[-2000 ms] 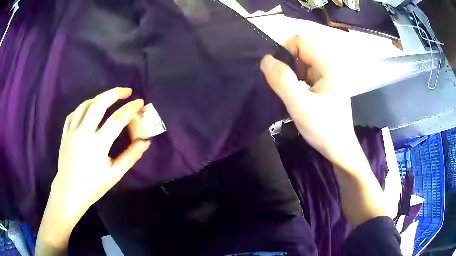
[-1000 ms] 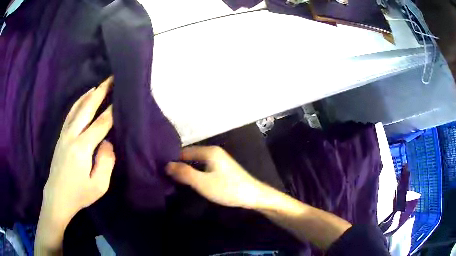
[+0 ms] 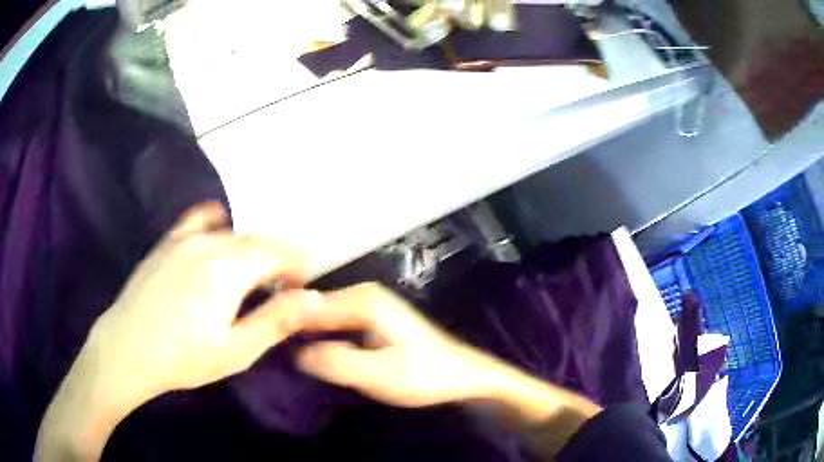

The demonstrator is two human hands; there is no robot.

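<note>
The dark purple garment panel lies over the left of the table and down towards my lap. My left hand is over its near edge, blurred, fingers pointing right. My right hand meets the left hand's thumb at the table's front edge, its thumb and fingers closed at the purple cloth. The fingertips of both hands overlap, and what lies between them is partly hidden and blurred.
The white machine table has small dark cut pieces and tan labels at the back. Purple cloth hangs below the front edge. A blue plastic basket with scraps stands at the right. A wire loop hangs from the table's right end.
The view has shifted, showing more of the back of the table. The panel has been drawn left off the table's middle. My left hand has moved right, to meet my right hand.
</note>
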